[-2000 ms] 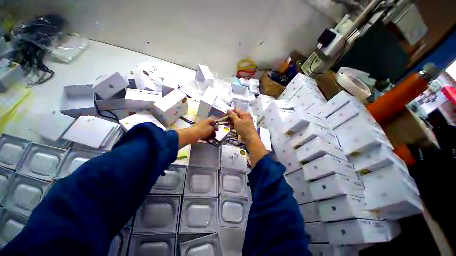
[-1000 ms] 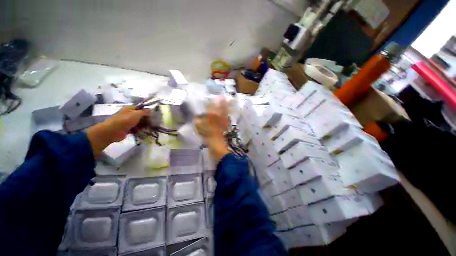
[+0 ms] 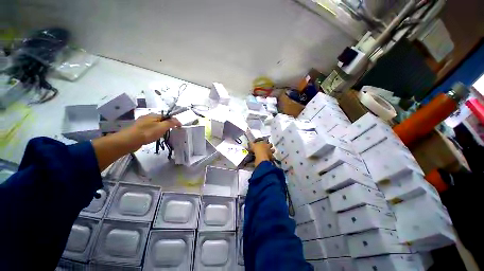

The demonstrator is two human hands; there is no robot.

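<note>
My left hand (image 3: pixel 154 127) is at the left centre, over the loose white boxes, and holds a bunch of thin dark cables (image 3: pixel 165 143) that hang from its fingers. My right hand (image 3: pixel 261 150) is at the centre, beside the box stacks, with its fingers around dark cables (image 3: pixel 251 154). White box lids (image 3: pixel 193 144) lie tumbled between and behind the hands. Open box bases with pale recessed trays (image 3: pixel 175 211) stand in rows in front of me; my forearms hide some of them.
White closed boxes (image 3: pixel 354 215) stand stacked in rows at the right. An orange cylinder (image 3: pixel 425 117) and a white tape roll (image 3: pixel 377 102) lie beyond them. Bundled dark cables (image 3: pixel 36 66) and a clear bag (image 3: pixel 74 64) are at the far left. A pale wall runs behind.
My hands were together over the boxes and are now apart, the left one further left with cables. My right hand has moved down towards the box stacks. The view has shifted.
</note>
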